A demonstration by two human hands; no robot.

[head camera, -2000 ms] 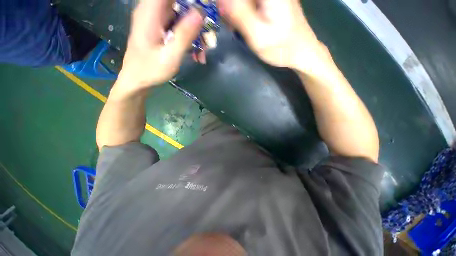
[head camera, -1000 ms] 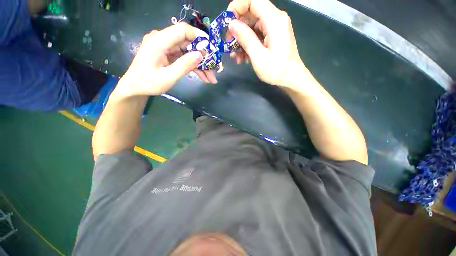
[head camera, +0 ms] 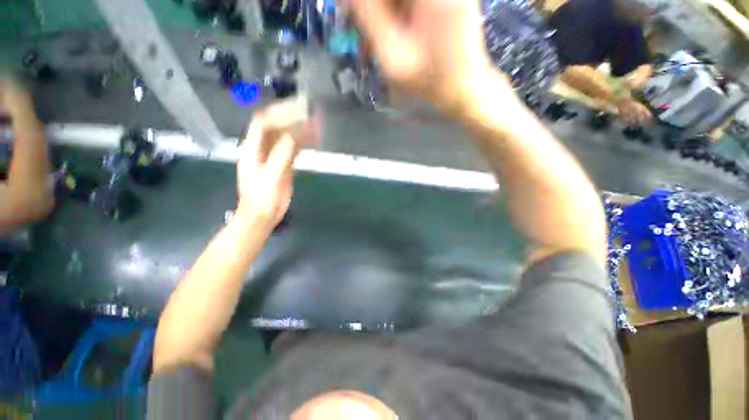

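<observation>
My left hand (head camera: pixel 267 168) is raised over the pale rail at centre left, its fingers blurred. Something pale shows at its fingertips, too smeared to tell whether it is held. My right hand (head camera: pixel 431 49) reaches up at the top centre, strongly blurred and partly cut off by the top edge; what its fingers hold cannot be told. A small bright blue piece (head camera: pixel 245 92) lies on the dark belt just beyond my left hand.
Dark units with wires (head camera: pixel 135 168) sit on the bench (head camera: pixel 394 221) at left. A blue bin (head camera: pixel 654 254) stands among heaped blue leads (head camera: pixel 714 246) at right, above an open carton (head camera: pixel 677 365). A co-worker's arm (head camera: pixel 25 164) is at left; another person (head camera: pixel 604 41) is across the belt.
The view has swung up to the belt. My hands have separated and moved forward, the right one further. The blue boards between my fingers a second ago no longer show there.
</observation>
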